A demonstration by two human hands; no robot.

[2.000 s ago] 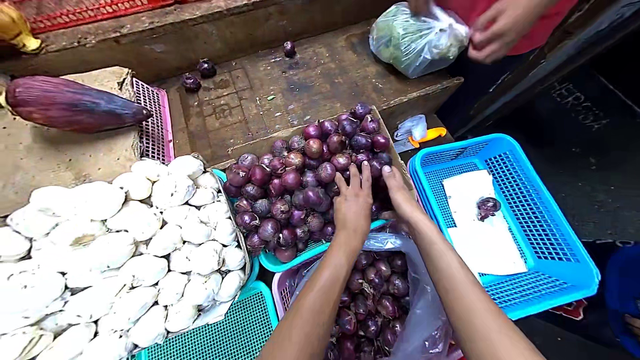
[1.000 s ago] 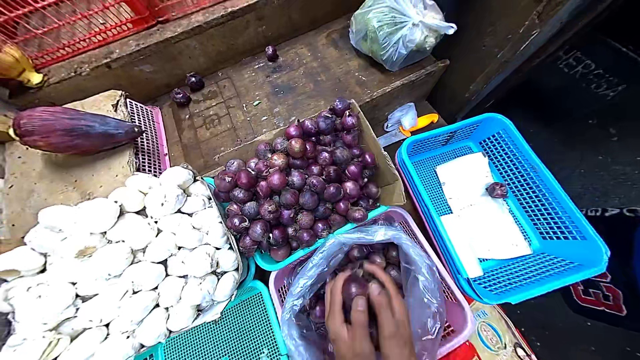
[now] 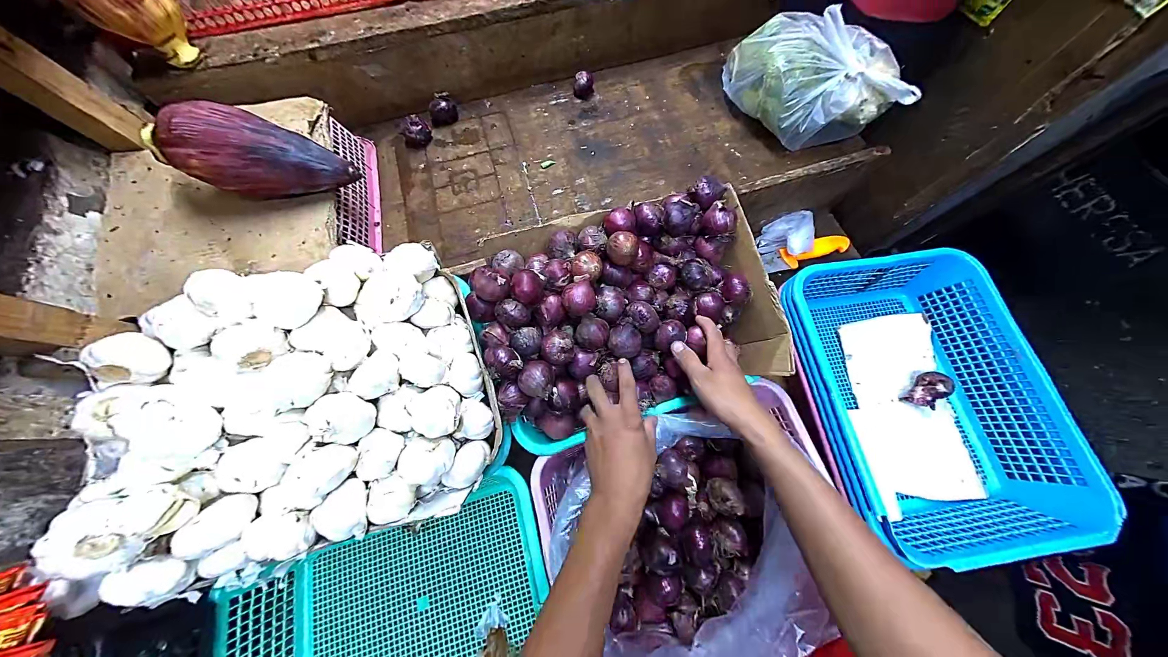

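Note:
Red onions (image 3: 593, 315) are heaped in a cardboard-lined basket at the centre. My left hand (image 3: 620, 438) rests at the near edge of this heap, fingers spread against the onions. On the heap's right side, my right hand (image 3: 721, 374) touches onions with thumb and fingers apart. Neither hand is closed round an onion. Below and between my forearms, more red onions (image 3: 698, 547) fill a clear plastic bag (image 3: 785, 584) set in a pink basket (image 3: 544, 484). White garlic bulbs (image 3: 338, 415) are piled on the left.
Stacked blue baskets (image 3: 1049, 538) at the right hold white paper and one dark onion (image 3: 929, 389). An orange-handled knife (image 3: 817, 248) lies behind them. A banana blossom (image 3: 246, 151), loose onions (image 3: 443, 109), a tied plastic bag (image 3: 812, 78) and an empty green basket (image 3: 429, 575) surround the heap.
My right hand has come into view at the heap, where neither hand was one second ago. The hand seen in the bag then is no longer there. The other person's hands from two seconds ago are gone.

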